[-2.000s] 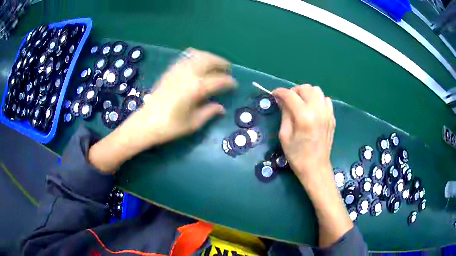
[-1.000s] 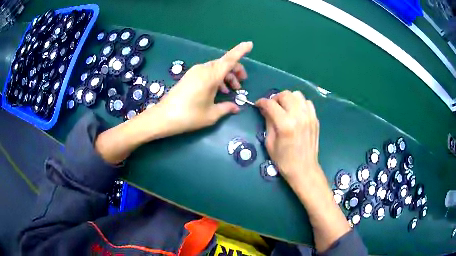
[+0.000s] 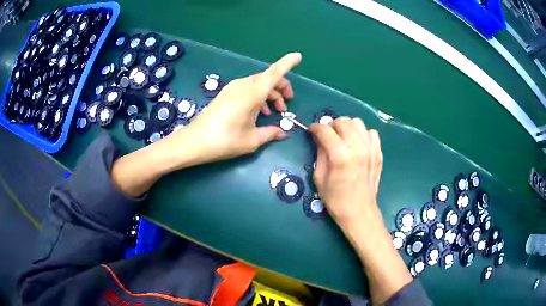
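My left hand [image 3: 230, 119] holds a speaker unit [image 3: 287, 123], a black disc with a silver-white centre, at its edges between thumb and fingers, index finger extended. My right hand [image 3: 350, 161] pinches a thin pale stick [image 3: 299, 123], whose tip touches the top of that disc. Another speaker unit [image 3: 326, 119] is partly hidden behind my right fingers. Below the hands, a speaker unit [image 3: 290, 188] overlaps a second one, and another [image 3: 316, 205] lies by my right wrist. One more [image 3: 211, 84] lies above my left hand.
A blue parts bin [image 3: 90, 72] crowded with discs stands at left, with loose discs [image 3: 138, 77] beside it. More loose discs [image 3: 439, 233] lie at right. A translucent bottle [image 3: 536, 244] is at the right edge. Another blue bin [image 3: 479, 15] is at top right.
My left hand was blurred and without a visible disc; it now holds one. My right hand moved left, bringing the stick tip onto the disc. A disc now lies above my left hand.
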